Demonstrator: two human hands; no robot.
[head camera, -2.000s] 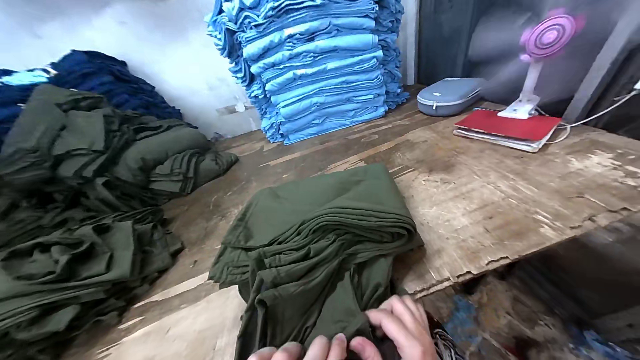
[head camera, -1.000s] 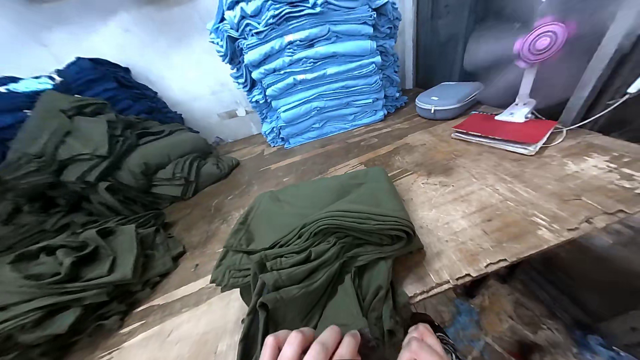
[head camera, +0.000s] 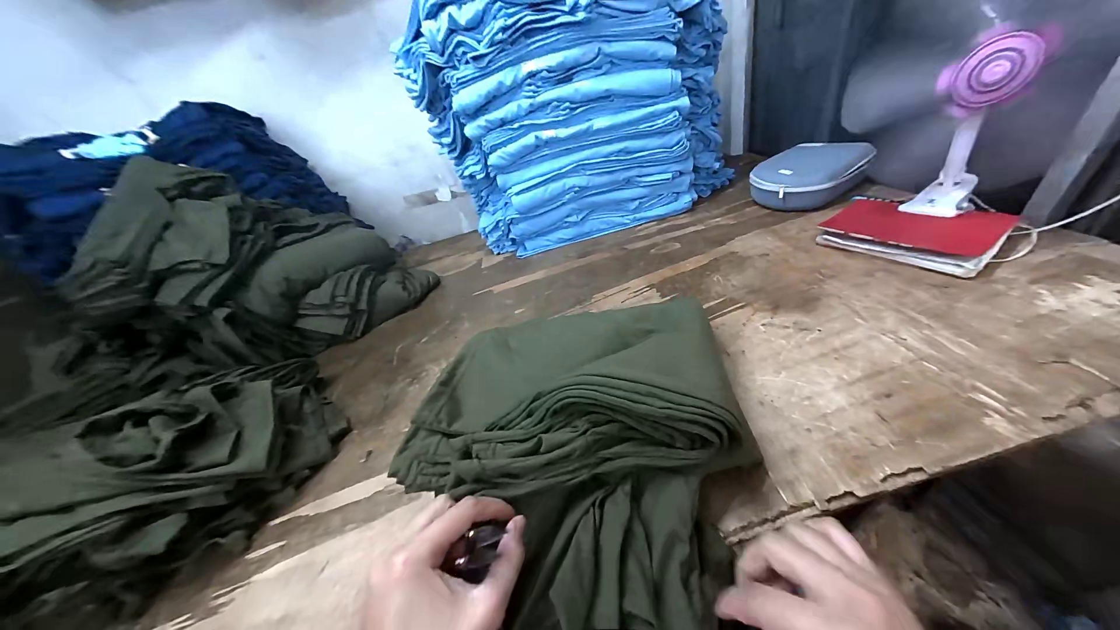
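Note:
A folded bundle of dark green fabric (head camera: 604, 367) lies at the table's front edge, its layered folds facing me and a loose length hanging toward me. At the left side of that hanging part, my left hand (head camera: 451, 564) curls around a small dark, shiny object (head camera: 475, 551), too unclear to name. My right hand (head camera: 809, 577), slightly blurred, is at the right side of the hanging cloth by the table edge, fingers bent. Whether it grips the cloth or something else cannot be seen.
Heaped green fabric (head camera: 175, 420) covers the left side, with navy fabric (head camera: 245, 157) behind. A tall stack of light blue folded cloth (head camera: 595, 131) stands at the back. A grey-blue case (head camera: 809, 175), red notebook (head camera: 919, 232) and running pink clip fan (head camera: 997, 74) sit at the right, with a white cable.
My left hand has moved left off the hanging cloth and now shows a small dark object in it. My right hand has shifted to the right. The folded bundle stays in place.

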